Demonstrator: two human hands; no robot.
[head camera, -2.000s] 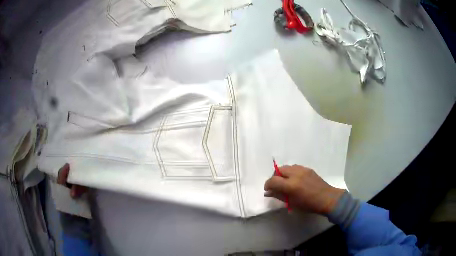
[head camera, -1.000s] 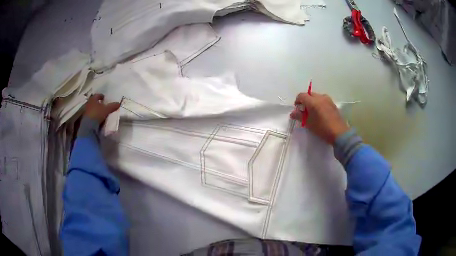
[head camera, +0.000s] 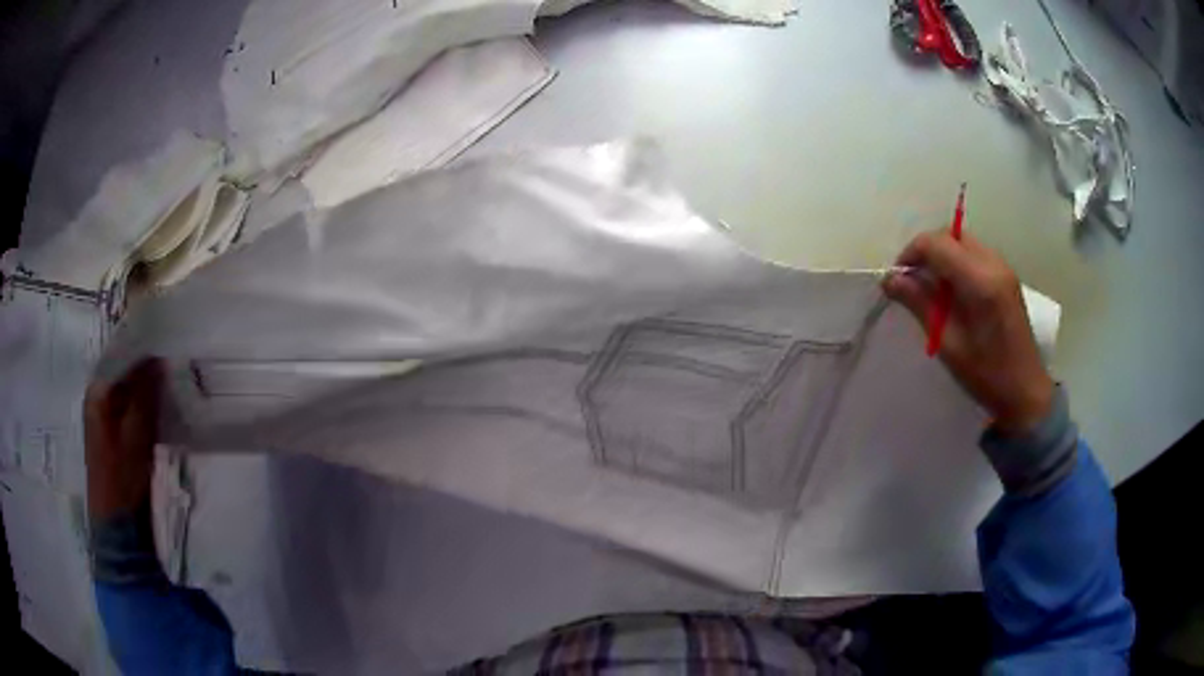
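A large white front panel (head camera: 528, 304) spreads across the table before me, rippled and partly raised at the left. Its patch pocket (head camera: 673, 409) with the pointed flap (head camera: 792, 409) and the yoke seam show as dark double stitching. My left hand (head camera: 130, 409) holds the panel's left end, its fingers shadowed and partly hidden by the cloth. I cannot see the template. My right hand (head camera: 970, 310) pinches the panel's far edge at the right and also holds the red pencil (head camera: 944, 297), its tip pointing away from me.
A pile of white panels (head camera: 383, 40) lies at the far left. Bundled pieces (head camera: 53, 383) lie at the left edge. Red-handled scissors (head camera: 940, 33) and crumpled cloth scraps (head camera: 1076, 126) lie at the far right. The pale table (head camera: 819, 159) shows beyond the panel.
The panel has shifted right and its far side is spread out more. My right hand has moved right with its edge. My left hand has moved left and nearer me.
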